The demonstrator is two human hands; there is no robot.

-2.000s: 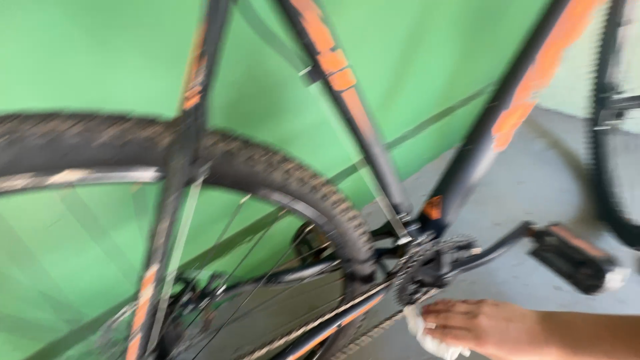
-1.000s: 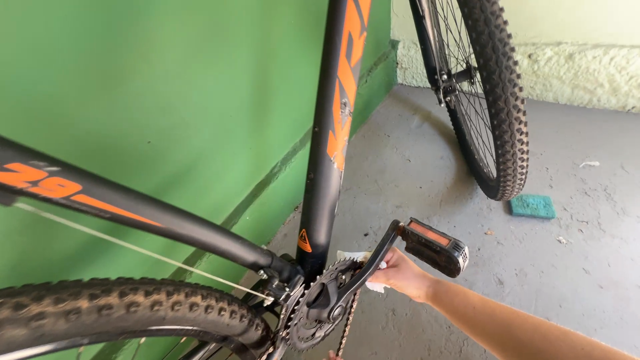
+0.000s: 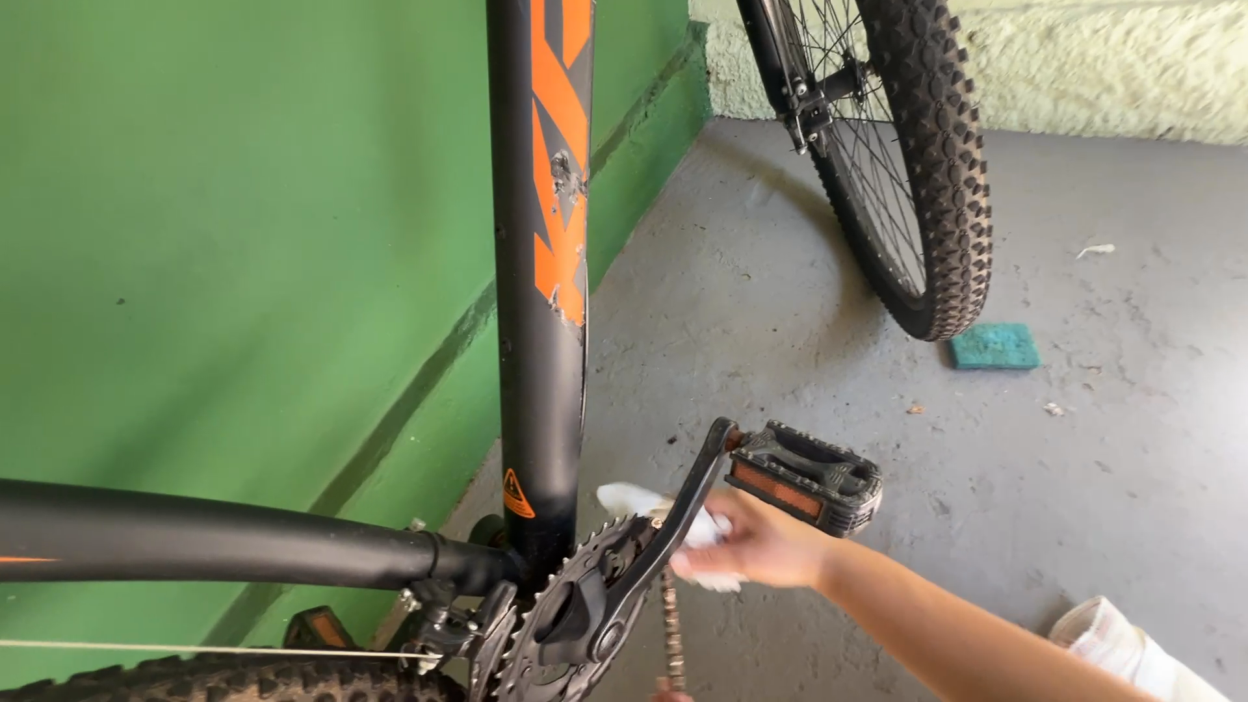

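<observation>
My right hand holds a bunched white cloth behind the crank arm, beside the toothed chainring. Just above my wrist is the black pedal with its orange reflector. The bicycle chain hangs down from the chainring. At the bottom edge, fingertips of my left hand show at the chain; the rest of that hand is out of view, so its grip is unclear. The black down tube, with orange lettering and chipped paint, rises above the chainring.
A knobby front wheel stands at the upper right, beside a teal sponge on the grey floor. A green wall is at the left. The rear tire crosses the lower left. White fabric lies lower right.
The view has swung toward the chainring and front wheel. My right hand stays by the chainring with the white cloth.
</observation>
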